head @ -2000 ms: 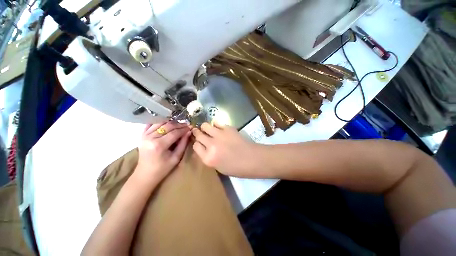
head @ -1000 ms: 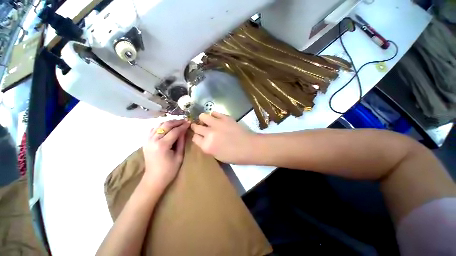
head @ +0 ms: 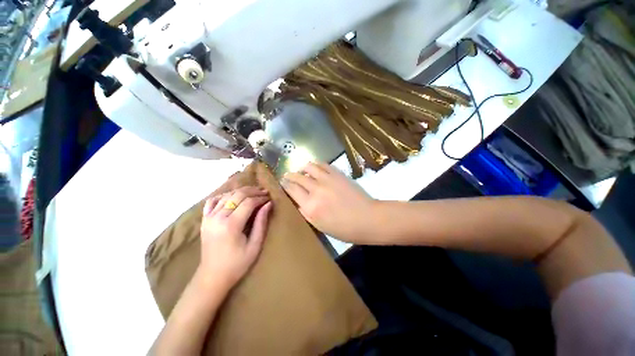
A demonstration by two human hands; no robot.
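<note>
A tan-brown garment piece [head: 299, 278] lies on the white table below the sewing machine's needle area and hangs toward the lap. Its narrow top end reaches the presser foot [head: 256, 154]. My left hand [head: 235, 233], with a ring, lies on the cloth, fingers together and slightly bent; whether it pinches the cloth cannot be told. My right hand [head: 327, 201] is at the cloth's right edge beside the metal bed [head: 303, 128], fingertips bent down at the edge; its grip is hidden. No zipper can be made out at the cloth edge.
The white machine head [head: 157, 115] is above the hands. A bundle of brown zippers [head: 376, 104] lies right of the needle. A red-and-black tool [head: 503, 59] and black cord [head: 480, 115] lie at the table's right end. A blue bin [head: 487, 170] is below; grey-green cloth [head: 599, 104] is at right.
My left hand has moved back from the needle area, down onto the cloth. My right hand has shifted slightly right and down, away from the presser foot. More of the cloth's top end shows.
</note>
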